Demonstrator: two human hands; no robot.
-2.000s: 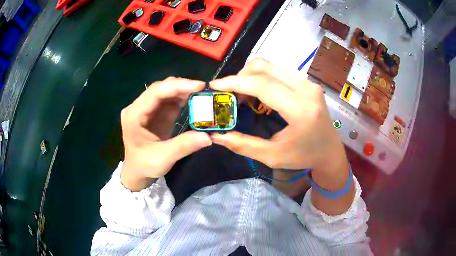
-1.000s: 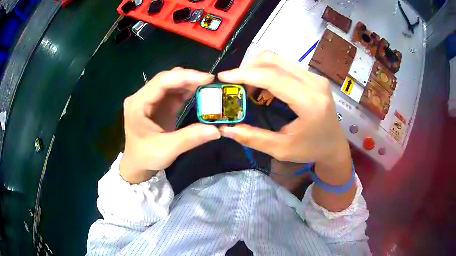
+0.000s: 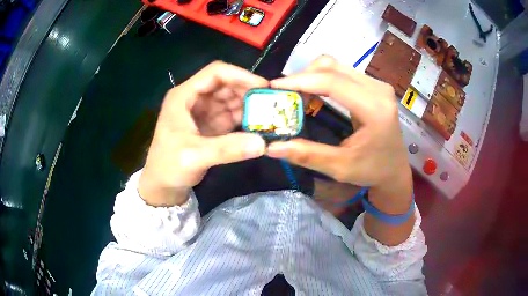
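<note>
An open smartwatch case (image 3: 273, 113) with a teal rim is held up in front of me, its inside facing the camera. A white block fills its left part; the right part is yellow-gold with bright glare. My left hand (image 3: 200, 133) grips its left side between thumb and fingertips, at the top and bottom edges. My right hand (image 3: 353, 124) grips its right side the same way, with a blue strap on that wrist. The other fingers of both hands are curled and partly hidden.
An orange-red parts tray (image 3: 263, 36) with watch parts stands at the top. The white dispensing machine (image 3: 341, 34) is at the right, bearing a brown plate (image 3: 392, 60), holding fixtures (image 3: 443, 104), a blue stick (image 3: 365, 55) and a red button (image 3: 429, 166). The dark green mat (image 3: 87, 144) lies left.
Both hands have moved the case right and slightly up in the picture. Glare now covers the case's inside. The tray has shifted up, partly out of view.
</note>
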